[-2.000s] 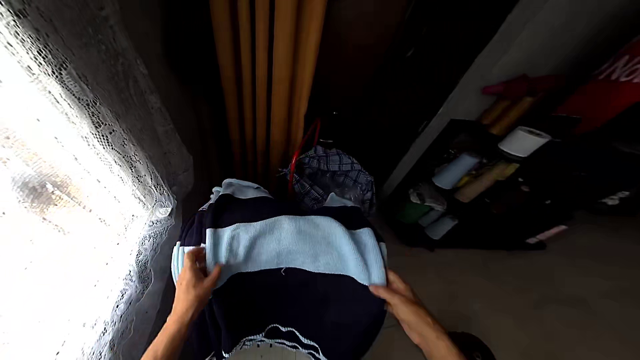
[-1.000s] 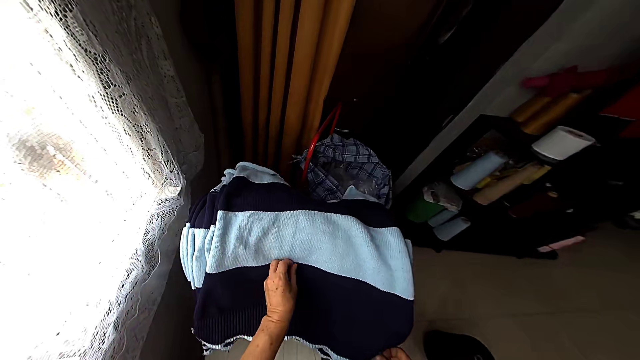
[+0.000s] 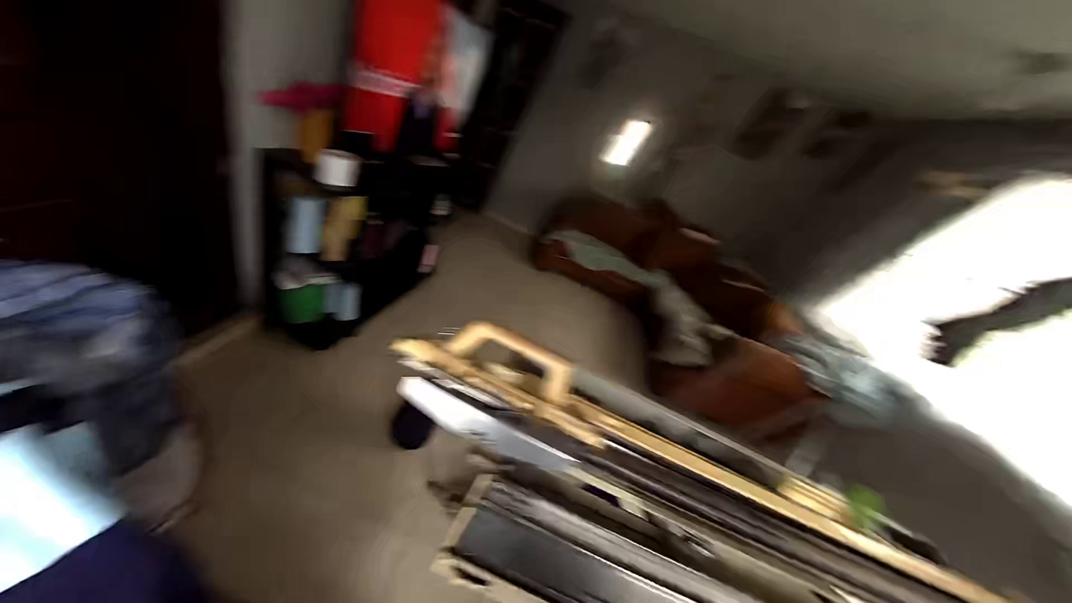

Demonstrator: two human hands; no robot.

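Note:
Neither of my hands shows in the head view now, so what they hold or touch is hidden. At the lower left edge lies part of the light blue and navy striped knitted fabric (image 3: 50, 511), blurred. Just above it is a plaid cloth item (image 3: 75, 335). A long machine with a cream carriage handle (image 3: 511, 347) and several parallel rails, which looks like a flatbed knitting machine, runs from the middle to the lower right.
A dark shelf (image 3: 272, 243) holds a white yarn cone (image 3: 337, 168) and other cones. Red cloth (image 3: 389, 75) hangs above. A brown sofa (image 3: 745, 377) with cloths on it stands beyond the machine, near a bright opening (image 3: 988, 293) at right.
The view has swung far to the right, bringing the machine and sofa into sight. Both hands, seen at the striped fabric one second ago, are out of view.

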